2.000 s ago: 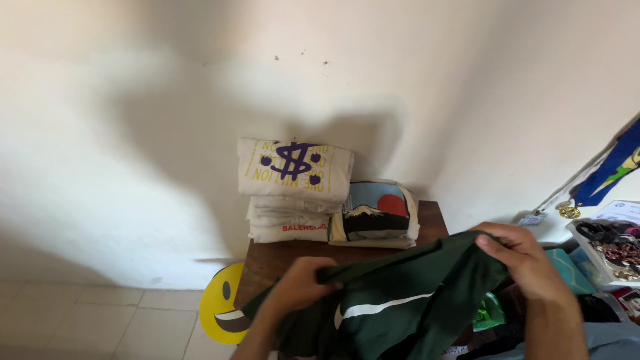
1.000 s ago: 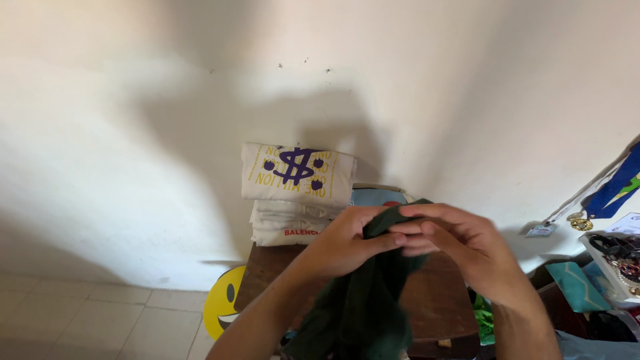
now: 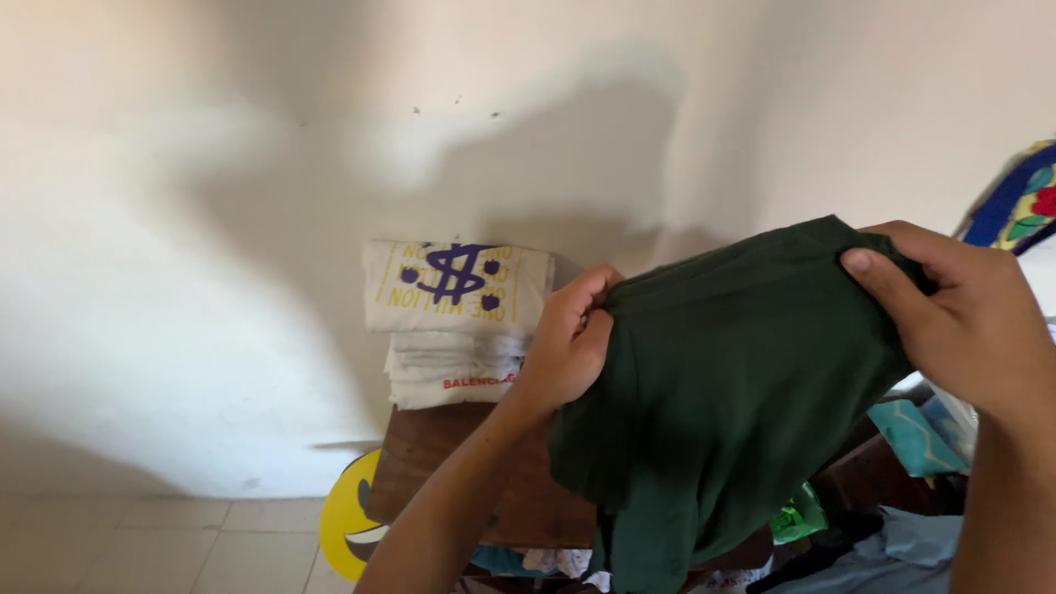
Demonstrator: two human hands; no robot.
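A dark green cloth garment point(image 3: 742, 371) hangs between my two hands, its upper edge pulled fairly straight and its lower part loose. My left hand point(image 3: 577, 334) grips the garment's upper left corner, just right of the folded clothes. At the upper right corner my right hand point(image 3: 949, 305) pinches the fabric, thumb in front. A folded white shirt point(image 3: 458, 289) with a purple dollar-sign print lies on top of other folded white garments point(image 3: 454, 371). The stack stands against the wall on a brown wooden tabletop point(image 3: 528, 487). The green garment hides the area right of the stack.
A yellow smiley-face object point(image 3: 351, 520) stands beside the table at the lower left. At the lower right are a teal patterned item point(image 3: 916, 437), a green shiny packet point(image 3: 800, 516) and grey cloth point(image 3: 891, 553). A colourful strap point(image 3: 1019, 202) hangs at the right edge.
My hands were close together on the bunched green garment a second ago. They have moved apart, and the fabric is now spread between them. The printed part visible two seconds ago no longer shows.
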